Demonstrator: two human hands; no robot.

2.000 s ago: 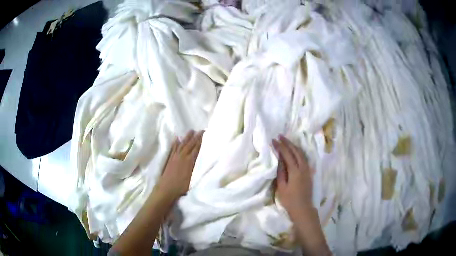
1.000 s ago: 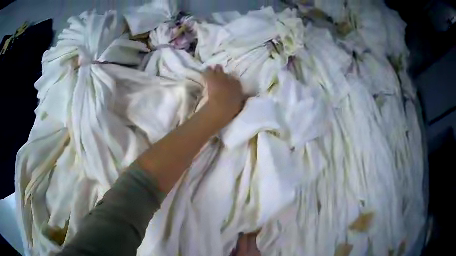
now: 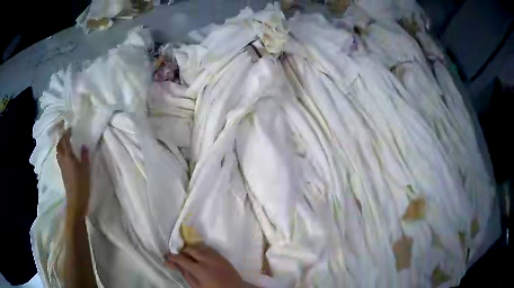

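Observation:
White fabric pieces lie in long folded strips, heaped in gathered bundles. My left hand is at the far left with fabric between thumb and fingers, just below the gathered top of the left bundle, which is blurred. My right hand is at the bottom centre, its fingertips pinching a fabric edge beside a yellowish ticket. Its wrist is cut off by the frame edge. Tan tickets lie on the strips at the right.
The pale tabletop shows behind the heap. Another small white fabric pile lies at its far edge. Dark fabric is at the left edge. A pinkish bit shows between the bundles.
My left hand has moved from the upper middle to the left bundle. My right hand has moved left and now pinches a fabric edge. The middle fabric lies spread differently, and the view has shifted.

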